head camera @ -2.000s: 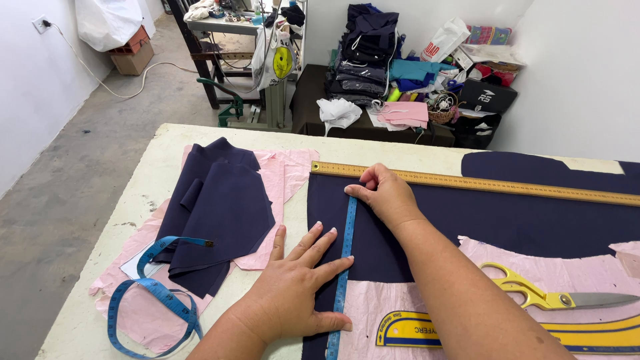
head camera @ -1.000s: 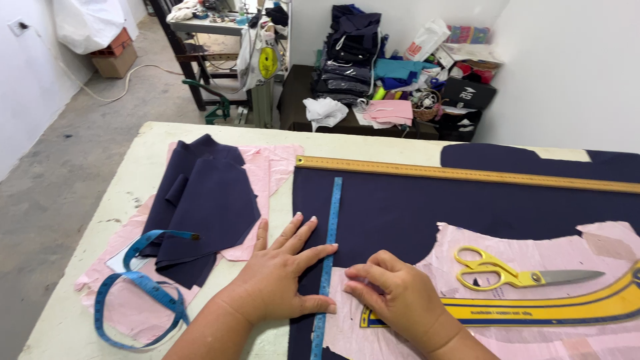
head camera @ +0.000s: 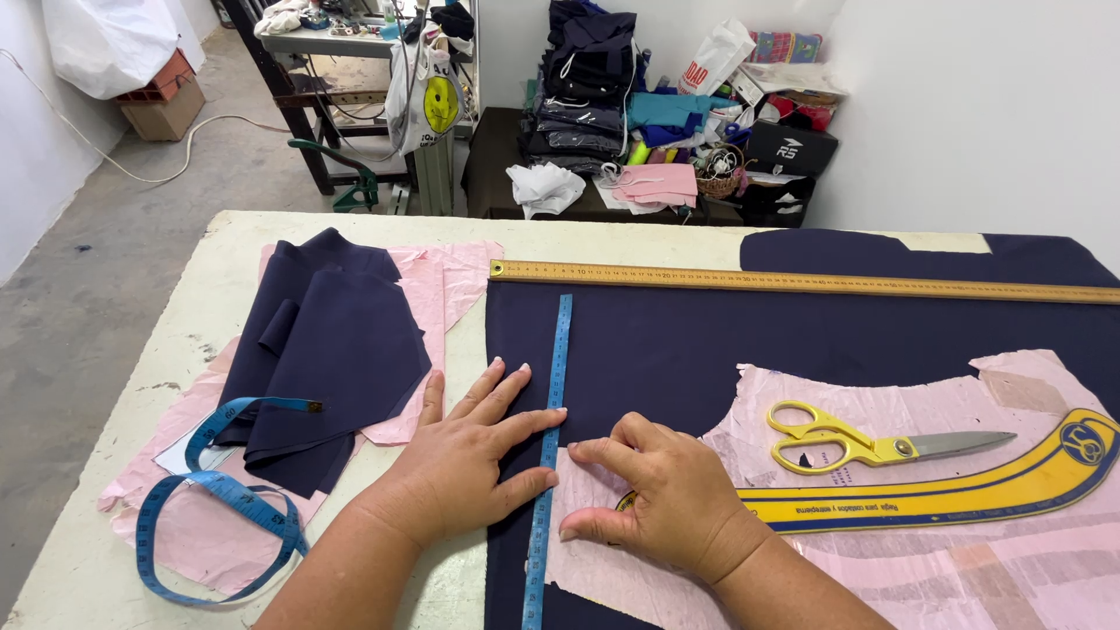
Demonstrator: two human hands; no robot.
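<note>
A blue tape measure [head camera: 558, 359] lies straight down the navy fabric [head camera: 647, 350], along the left edge of a pink paper pattern [head camera: 857, 402]. My left hand [head camera: 464, 455] rests flat with spread fingers, index finger and thumb touching the tape. Just right of the tape, my right hand [head camera: 669, 494] rests on the pattern, thumb and index finger apart, holding nothing visible. It partly covers a yellow curved ruler [head camera: 910, 509]. Yellow-handled scissors [head camera: 875, 444] lie on the pattern. A long wooden ruler [head camera: 787, 282] crosses the fabric's upper part.
Folded navy pieces [head camera: 341, 359] lie on pink paper [head camera: 210, 542] at the left of the white table [head camera: 184, 350], beside the tape's coiled end. Beyond the table stand a workbench [head camera: 324, 44], a stack of dark garments [head camera: 582, 87] and a cardboard box [head camera: 162, 105].
My right hand has moved from the tape's upper end down to the pattern's left edge, leaving that end uncovered. My left hand stays at the tape. The view has shifted somewhat.
</note>
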